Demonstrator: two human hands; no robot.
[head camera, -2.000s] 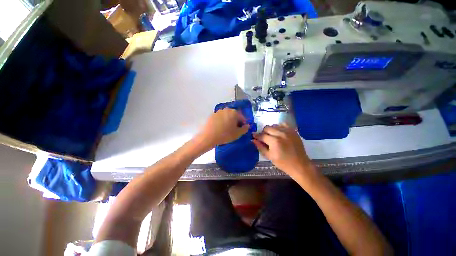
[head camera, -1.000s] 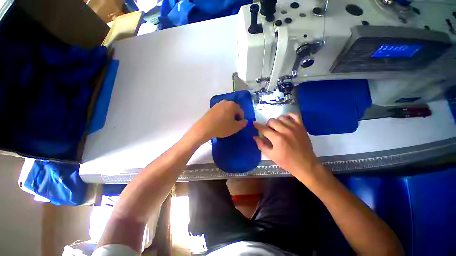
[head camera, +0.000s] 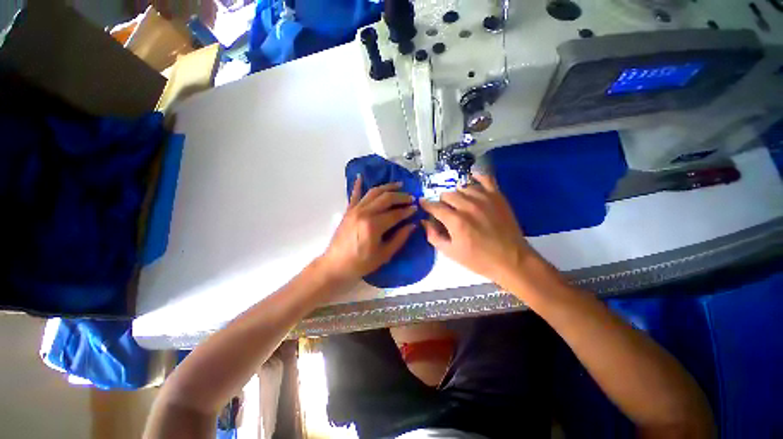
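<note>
A blue workpiece (head camera: 402, 265) with rounded ends lies on the white table, its upper part beside the lit presser foot (head camera: 444, 178) of the sewing machine. My left hand (head camera: 374, 226) lies bare on the workpiece with its fingers spread, pressing it to the table. My right hand (head camera: 474, 225) is at the right edge of the workpiece, just in front of the presser foot; its fingertips are bent down, and whether they pinch the cloth is hard to tell. More blue cut panels (head camera: 554, 184) lie flat right of the needle area.
The machine head with a lit display (head camera: 654, 78) stands at the back right. A dark red tool (head camera: 711, 177) lies by the machine bed. A cardboard box with dark-blue fabric (head camera: 73, 206) is at the left, a blue sheet (head camera: 163, 199) beside it. Blue fabric (head camera: 296, 34) is heaped behind the table.
My left hand has opened from a pinch and spread flat on the workpiece. My right hand has moved closer to the presser foot. The camera view has shifted.
</note>
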